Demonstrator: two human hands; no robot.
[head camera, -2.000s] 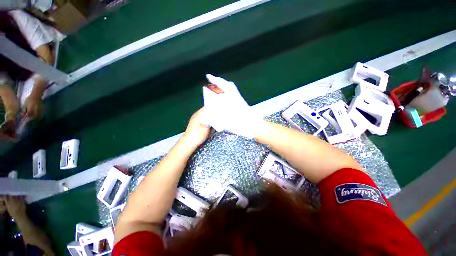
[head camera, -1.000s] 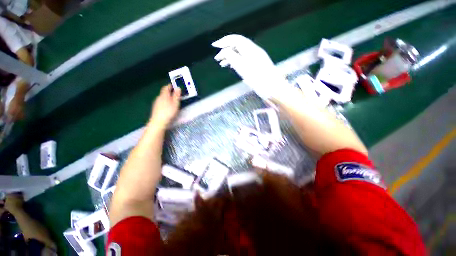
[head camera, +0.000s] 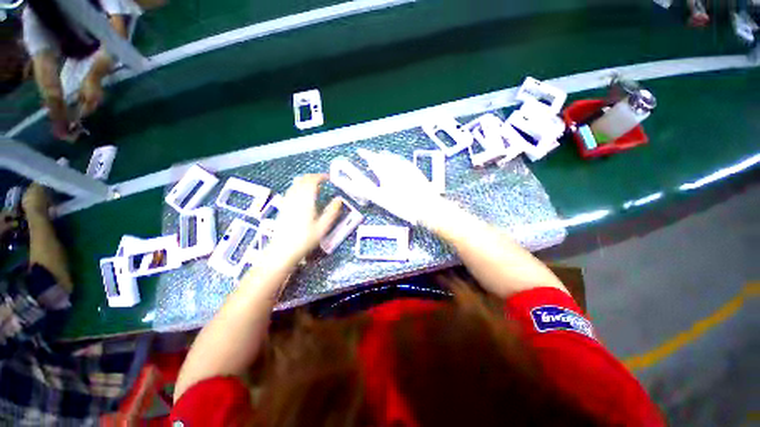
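Observation:
My left hand (head camera: 302, 218), bare, is low over the bubble wrap sheet (head camera: 467, 179), thumb apart from its fingers, with nothing seen in its grip. My right hand (head camera: 393, 182), in a white glove, is just right of it with its fingers on a white housing (head camera: 348, 178). The glove hides part of that housing. Another housing (head camera: 342, 227) lies tilted beside my left thumb. A housing with an open window (head camera: 382, 255) lies near the sheet's front edge. One housing (head camera: 317, 124) lies on the green belt ahead.
More housings (head camera: 192, 188) lie at the left, and a pile (head camera: 533, 131) at the right. A red tray (head camera: 602, 150) with a bottle (head camera: 615, 122) stands beyond it. A pale rail (head camera: 267, 152) borders the belt. Other people's arms (head camera: 52, 87) show at the left.
The housing my left hand held at the belt now lies on the belt, let go. Both hands have come back over the bubble wrap. My right glove now has a housing at its fingers.

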